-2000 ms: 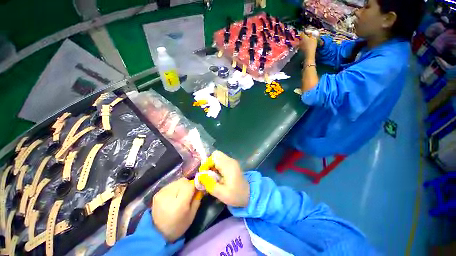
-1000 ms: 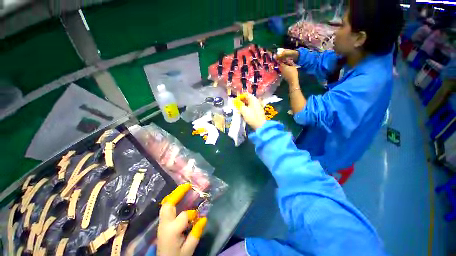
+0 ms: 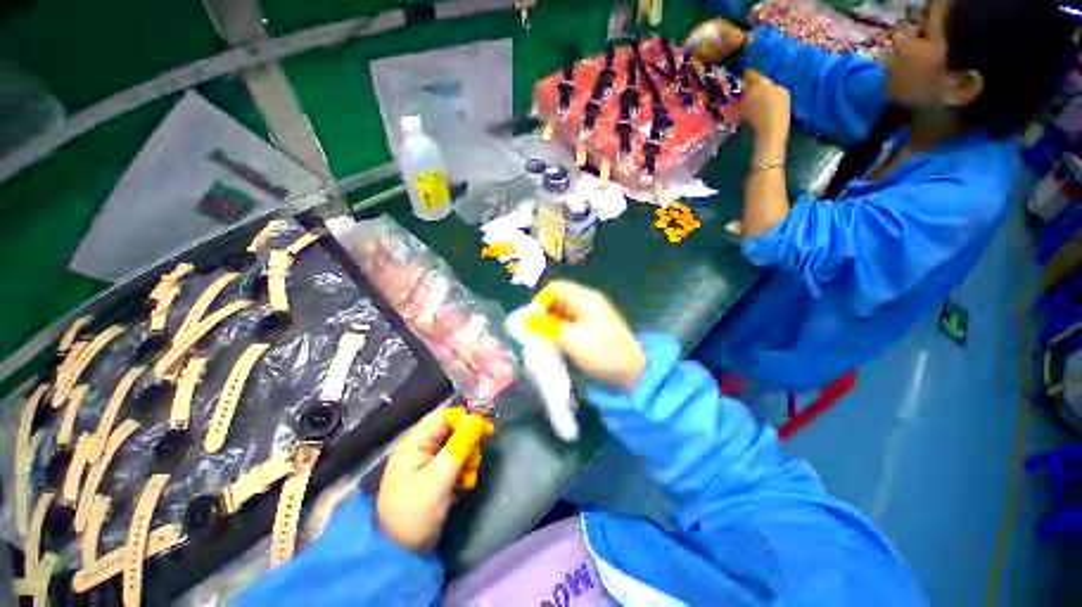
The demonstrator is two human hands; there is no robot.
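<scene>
My left hand, with yellow-orange finger cots, is at bottom centre, closed on a small dark, shiny thing at its fingertips. It looks like a wristwatch, mostly hidden by the fingers. My right hand, also in finger cots, pinches a white cleaning cloth that hangs down above the bench, to the right of my left hand and apart from it. The black watch tray at left carries rows of watches with beige straps on wrinkled clear film.
A pink-red padded tray under plastic lies beside the black tray. Solvent jars, white tissues, a plastic bottle and loose finger cots stand or lie farther back. A person in blue works at a tray of black-strapped watches.
My right hand has come back from the jars towards my left hand, bringing the white cloth. My left hand's spread fingers have closed together around the small thing.
</scene>
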